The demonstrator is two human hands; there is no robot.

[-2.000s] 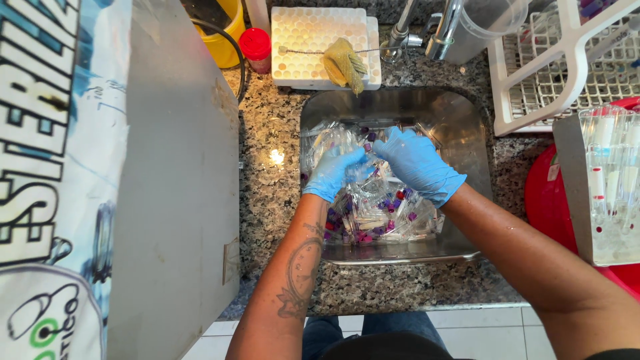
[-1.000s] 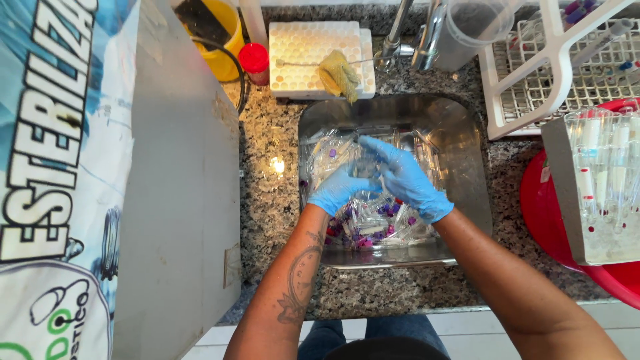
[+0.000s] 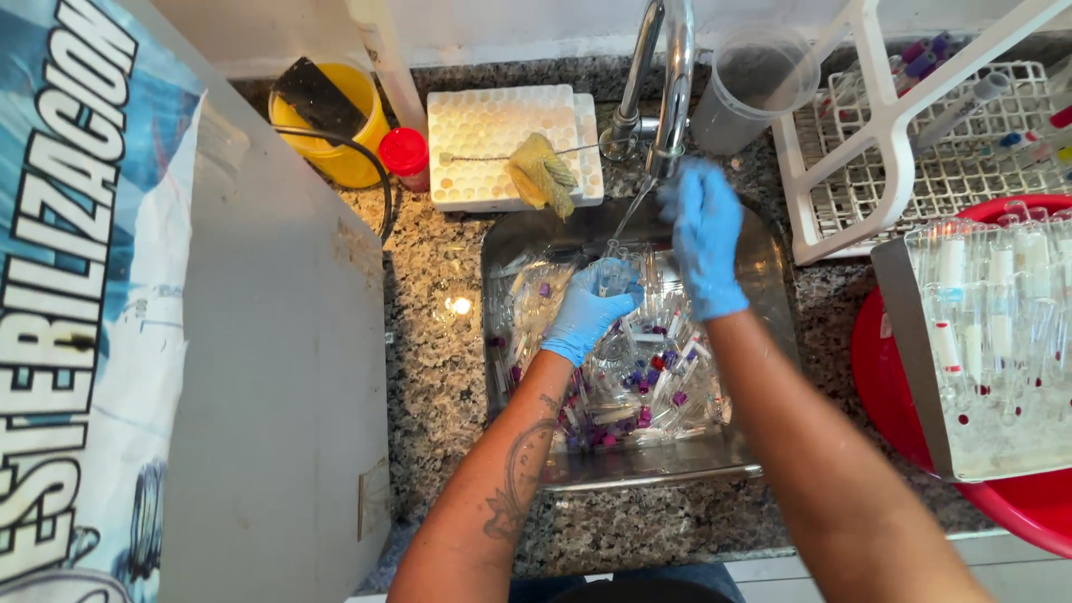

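Note:
A steel sink [image 3: 670, 463] holds a heap of clear test tubes [image 3: 620, 414], some with white labels, among purple and red caps [image 3: 645, 416]. My left hand [image 3: 590, 306], in a blue glove, is closed around several clear tubes [image 3: 614, 249] over the left middle of the sink, their mouths toward the tap. Water runs from the chrome faucet [image 3: 674, 92] onto them. My right hand [image 3: 706, 234], also gloved in blue, is raised at the sink's back edge just below the spout; its fingertips are blurred, and whether it touches the faucet I cannot tell.
Behind the sink lie a white foam tube rack [image 3: 481, 117], a twisted-wire brush with a yellowish rag [image 3: 543, 174], a red-lidded jar [image 3: 405, 155] and a yellow container [image 3: 364, 92]. A grey cabinet [image 3: 285, 335] stands left. Right are a clear plastic tub [image 3: 754, 92], white rack [image 3: 900, 126], red basin [image 3: 888, 377] and metal tube tray [image 3: 917, 360].
My right hand has moved from beside my left hand over the tubes to the back of the sink by the faucet. A water stream now shows at the spout.

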